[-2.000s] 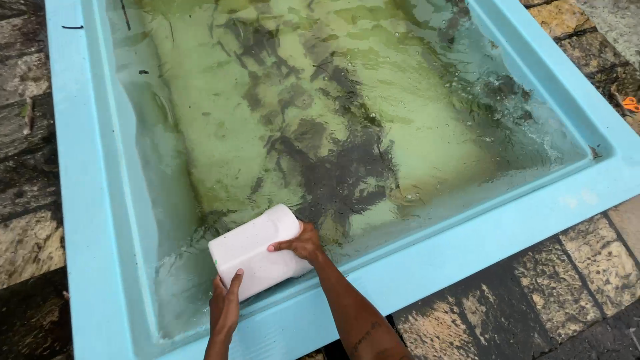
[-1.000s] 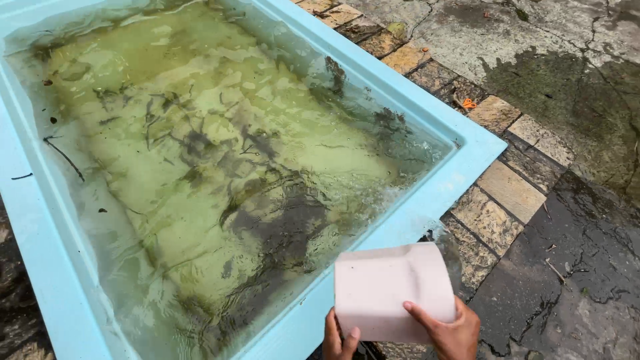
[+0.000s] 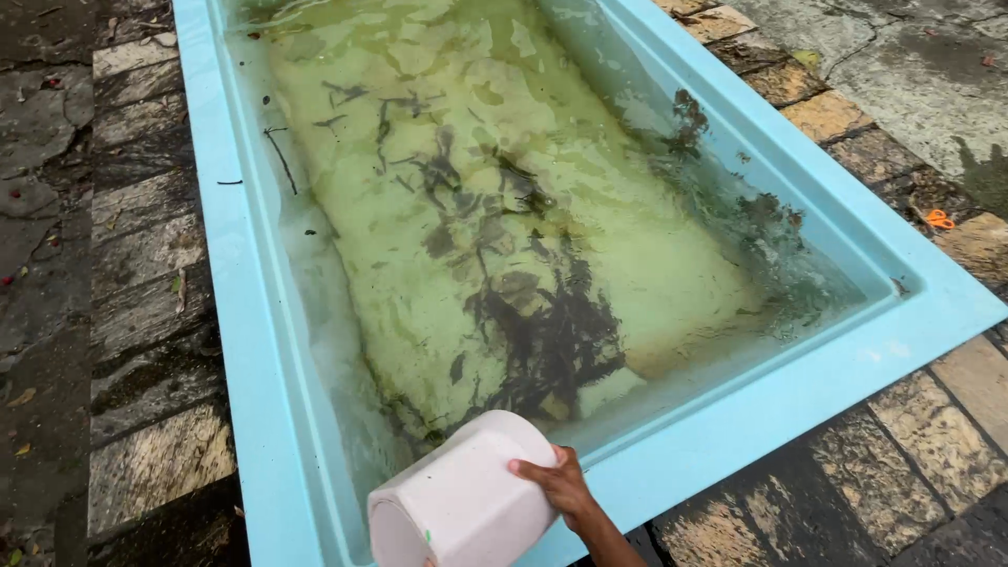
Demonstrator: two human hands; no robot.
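A white plastic container (image 3: pixel 472 492) is tilted over the near edge of a light-blue pool basin (image 3: pixel 795 402), its far end at the murky greenish water (image 3: pixel 441 260). My right hand (image 3: pixel 555 482) grips its right side, thumb lying on top. Of my left hand (image 3: pixel 430 562) only a fingertip shows at the bottom edge, by the container's lower part; the rest is out of view. Dark leaves and debris (image 3: pixel 551 339) lie in the water beyond the container.
Stone paving (image 3: pixel 150 315) borders the basin on the left and right. Orange-handled scissors (image 3: pixel 939 219) lie on the stones at the right. A thin twig (image 3: pixel 281 161) is by the basin's left inner wall. Cracked concrete (image 3: pixel 906 71) spreads at the upper right.
The container, outside the basin's near rim one second ago, is now back over the water's near edge. The view has swung left.
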